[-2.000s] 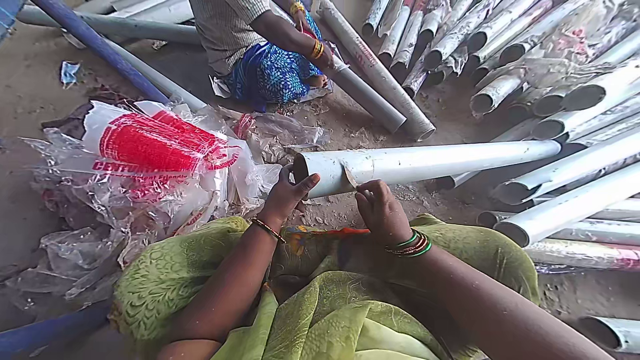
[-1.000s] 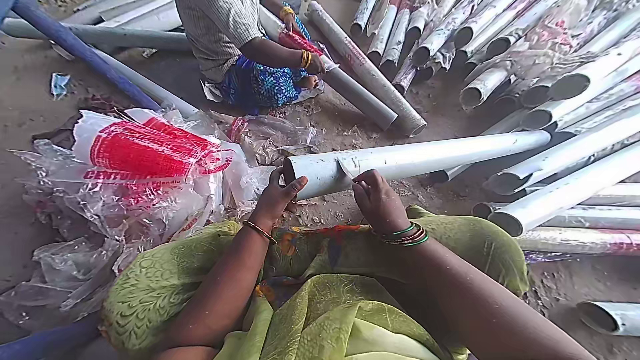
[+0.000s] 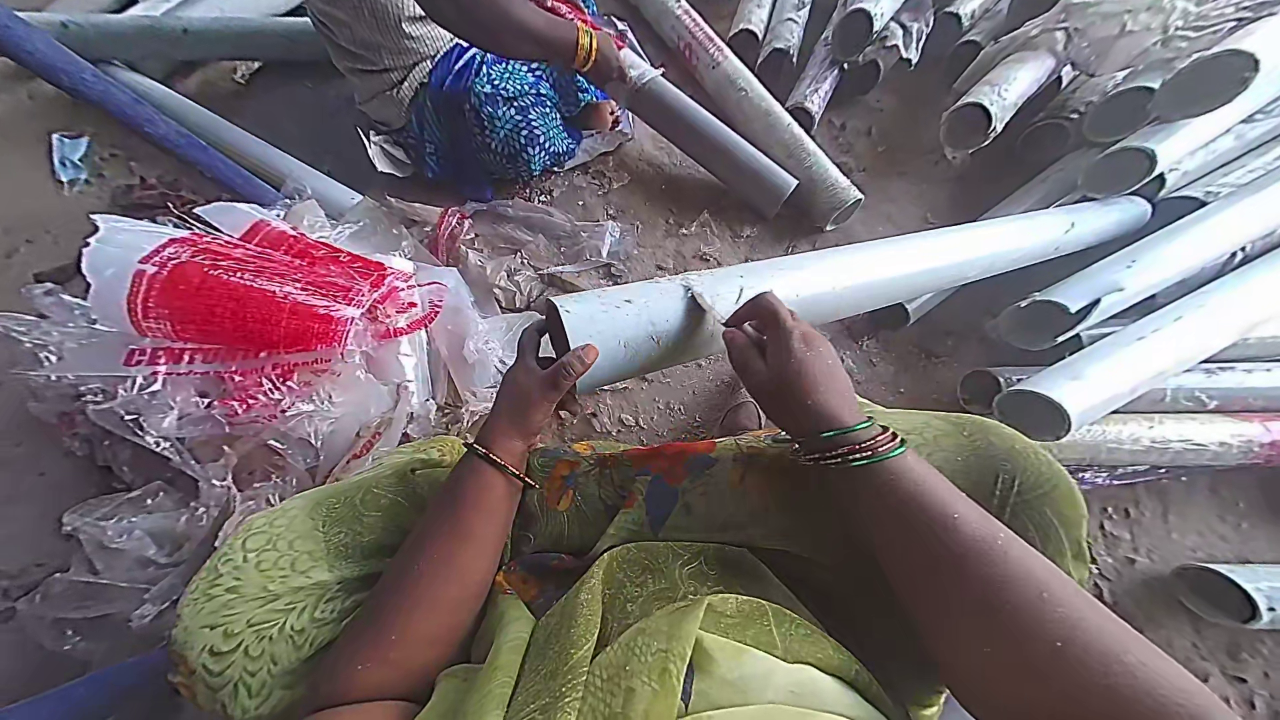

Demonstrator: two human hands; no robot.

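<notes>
A long pale grey plastic pipe [image 3: 880, 262] lies across in front of my knees, its open end at the left. My left hand [image 3: 540, 385] grips that end, with the thumb on the near side of the rim and fingers at the opening. My right hand [image 3: 795, 370] is closed near the pipe's side, thumb and forefinger pinching a thin pale strip [image 3: 708, 306] that lifts off the surface. Whether the strip is film, tape or a thin blade cannot be told. Part of the pipe's near side is behind my right hand.
Crumpled clear plastic film with red print [image 3: 250, 290] lies at the left. Another person [image 3: 480, 110] sits across from me, a hand on a grey pipe [image 3: 710, 140]. Many pipes [image 3: 1150, 390] are piled at the right. A blue pole [image 3: 130, 105] crosses the upper left.
Both hands stay at the same places on the pipe. The other person's hand has moved along their pipe from where it was two seconds ago.
</notes>
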